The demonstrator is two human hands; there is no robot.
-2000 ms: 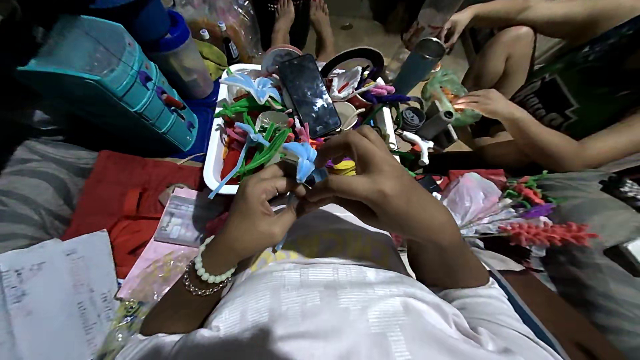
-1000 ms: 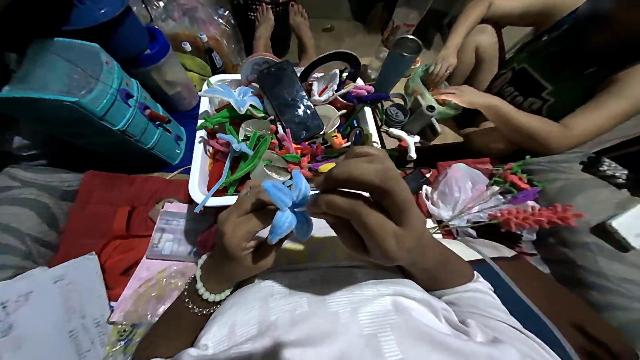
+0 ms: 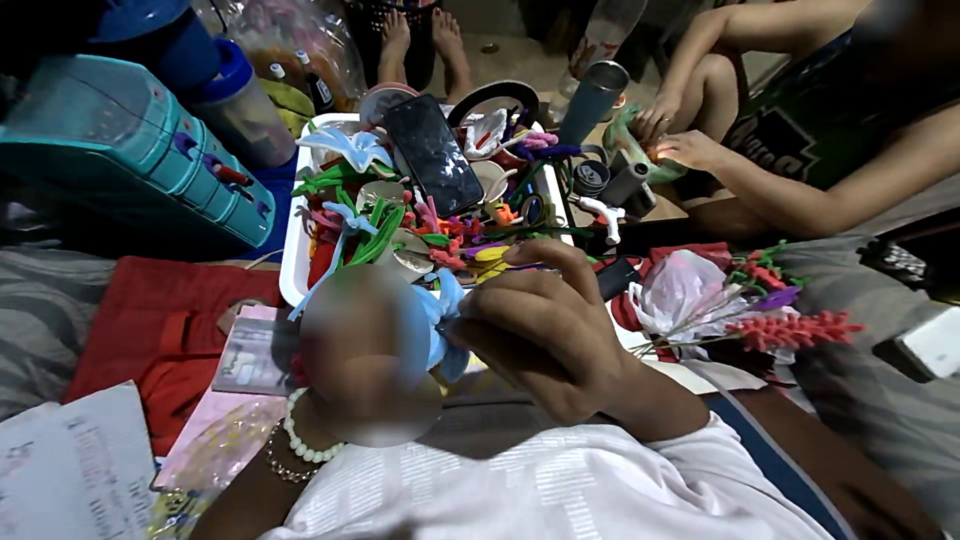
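Observation:
A blue pipe-cleaner flower [image 3: 444, 322] is between my two hands, above my lap. My right hand [image 3: 551, 330] has its thumb and fingertips closed on the flower's centre. Most of my left hand [image 3: 367, 360] is covered by a blurred patch, so its fingers and their hold on the flower are hidden. Just beyond is a white tray [image 3: 291, 262] heaped with pipe-cleaner pieces. On the heap lie a black smartphone [image 3: 433, 154], a larger light-blue flower [image 3: 349, 146] and green pipe-cleaner stems [image 3: 375, 236].
A teal drawer unit [image 3: 172, 150] stands left of the tray. Beyond the tray's right side are a tumbler [image 3: 594, 101] and a white glue gun [image 3: 600, 214]. A red pipe-cleaner flower spike [image 3: 795, 328] lies at right by a plastic bag [image 3: 682, 289]. Another person's hands [image 3: 686, 150] are at upper right.
The flower's petals faced the camera a second ago and are now turned sideways. My right hand's fingers have shifted onto its centre. The other person's hands have moved closer together.

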